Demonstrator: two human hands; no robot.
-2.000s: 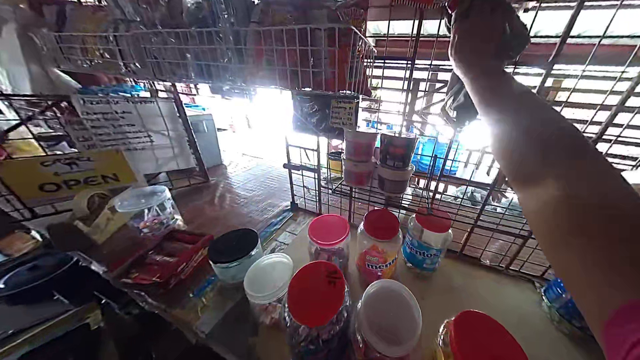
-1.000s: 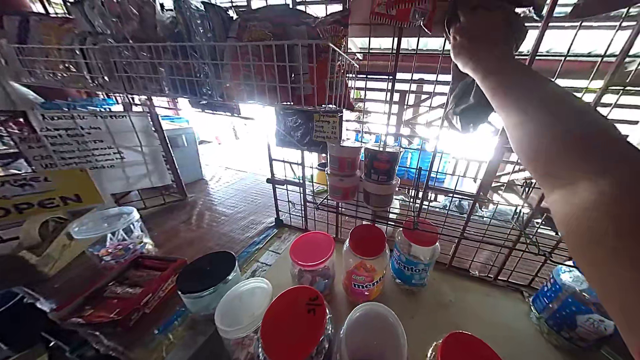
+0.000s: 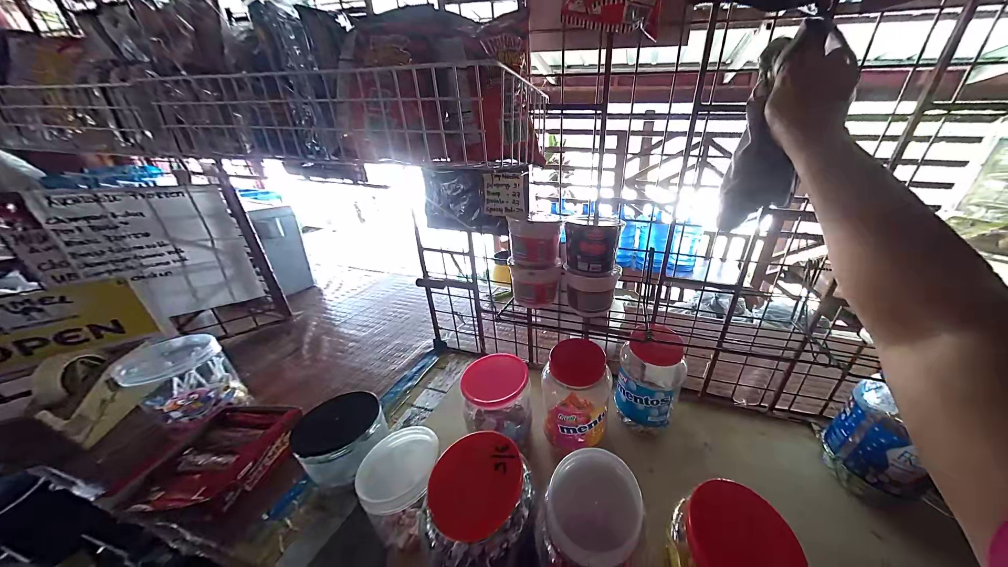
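Observation:
My right hand (image 3: 811, 90) is raised at the upper right, closed on a dark grey cloth (image 3: 756, 169) that hangs down from it in front of the wire grid panel (image 3: 701, 236). The arm reaches in from the right edge. My left hand is not in view. Below the hand stand lidded candy jars, among them a blue Mentos jar (image 3: 647, 386) and an orange Mentos jar (image 3: 576, 402), both with red lids. Instant noodle cups (image 3: 535, 276) are stacked in pairs against the grid.
A wire basket (image 3: 441, 110) of packaged snacks hangs at the upper left. Handwritten signs (image 3: 150, 244) and a yellow sign (image 3: 79, 323) are at the left, above a lollipop tub (image 3: 185, 378) and a red candy box (image 3: 213, 457). A blue-wrapped container (image 3: 874, 441) stands at the right.
The cloth hangs lower in view beneath my right hand, and more of it shows against the grid. The hand has stayed raised near the top. The view has shifted slightly.

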